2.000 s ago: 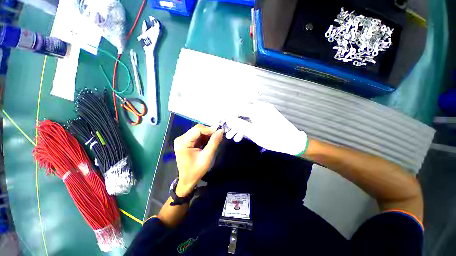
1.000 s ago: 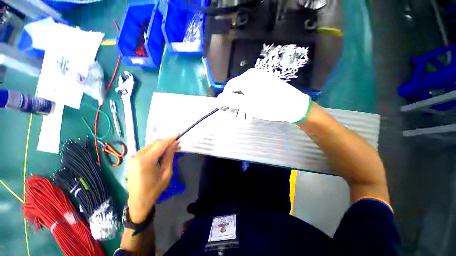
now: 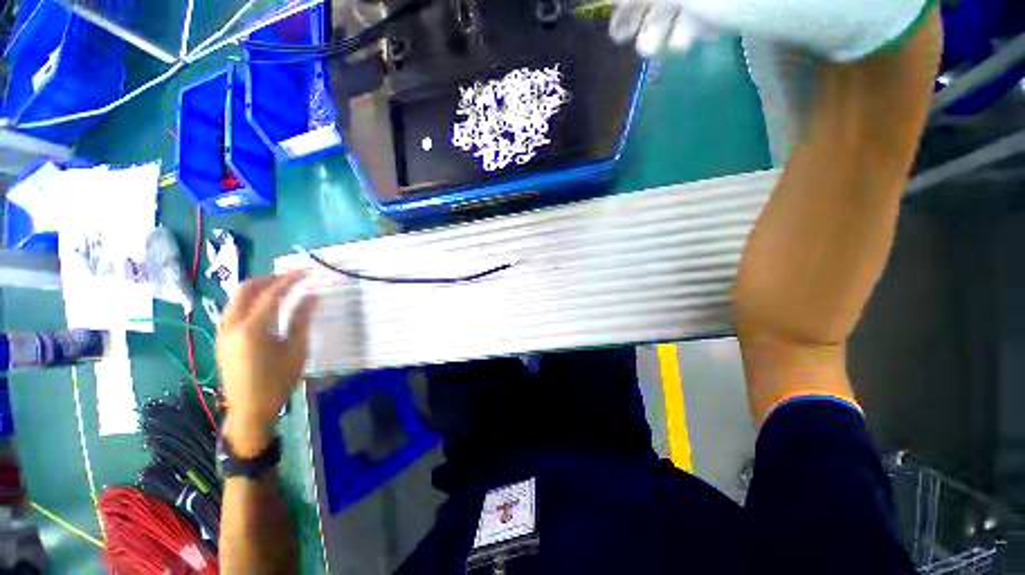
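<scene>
A short black wire [image 3: 410,279] lies curved on the pale grey ribbed tray [image 3: 584,270]. My bare left hand [image 3: 264,343] is at the tray's left end, beside the wire's left end. Its fingers are apart and blurred, and nothing shows in them. My gloved right hand [image 3: 776,20] is at the top edge, right of the press, blurred and partly cut off; what its fingers touch or hold cannot be told. A heap of silvery terminals [image 3: 508,117] lies on the dark press plate [image 3: 422,107].
Blue parts bins [image 3: 230,185] stand left of the press. A wrench [image 3: 223,261], papers [image 3: 124,242] and a dark blue-purple cylinder [image 3: 51,348] are at left. Black [image 3: 180,444] and red wire bundles [image 3: 146,534] lie lower left. A wire cart [image 3: 939,505] is at lower right.
The black wire, held between my hands a second ago, now lies on the tray. My right hand has moved up and right. My left hand is over the tray's left end. The view has shifted.
</scene>
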